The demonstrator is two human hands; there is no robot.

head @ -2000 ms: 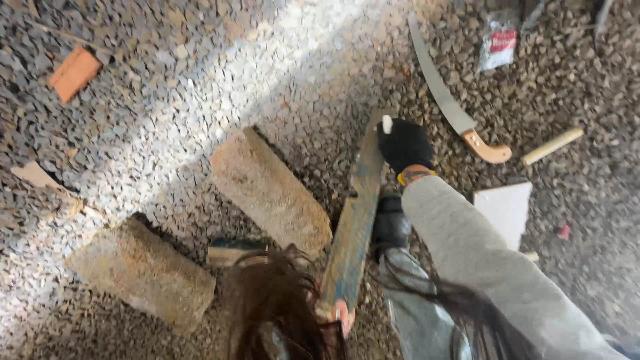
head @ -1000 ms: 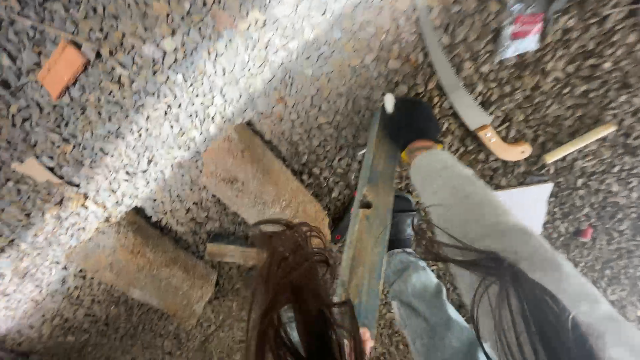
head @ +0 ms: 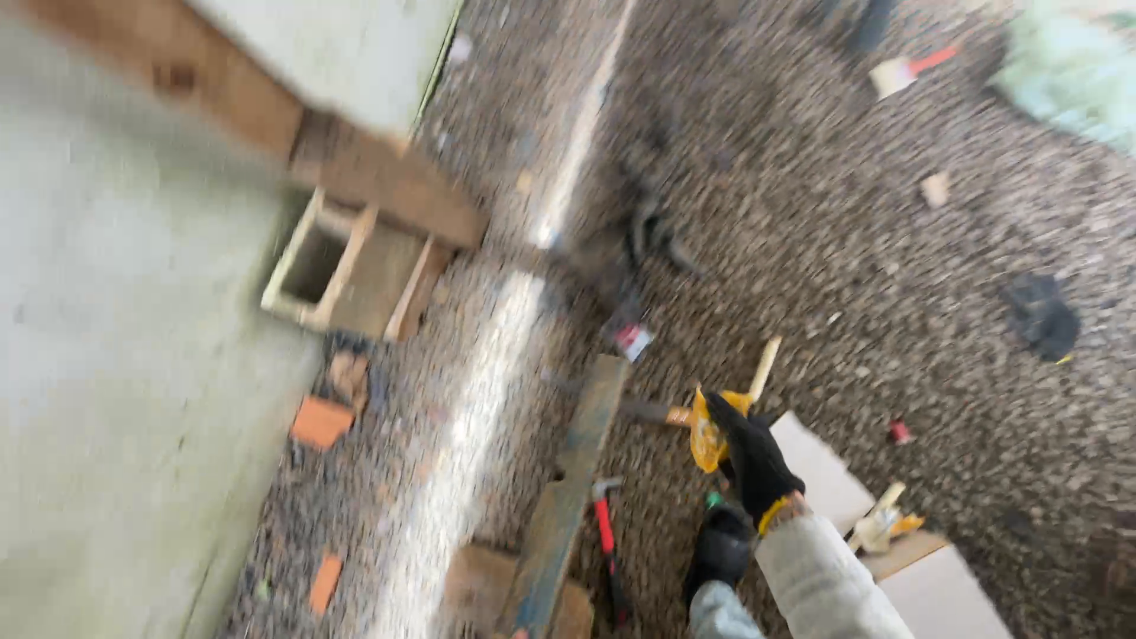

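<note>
My right hand (head: 750,448), in a black glove with a yellow cuff, holds a crumpled yellow plastic item (head: 707,435), perhaps a bag. Just left of it is the wooden handle (head: 679,415) of a saw, its blade blurred. A worn wooden plank (head: 577,444) with blue stains and a notch runs from the bottom edge up to the middle. Only fingertips of my left hand (head: 520,634) show, at the plank's lower end; the rest is out of frame. A red-handled claw hammer (head: 604,524) lies right of the plank. A light wooden stick (head: 765,368) lies beyond the yellow item.
A stone block (head: 479,577) lies beneath the plank. Left, by a pale wall (head: 115,355), are a wooden post (head: 382,177), a hollow block (head: 311,262) and orange brick pieces (head: 321,422). White boards (head: 821,470) lie right, past my black shoe (head: 719,550). A brush (head: 895,75) and dark glove (head: 1043,319) lie farther off.
My right hand has let go of the plank's far end and now holds the yellow item, to the plank's right. The view has swung widely, bringing in the wall.
</note>
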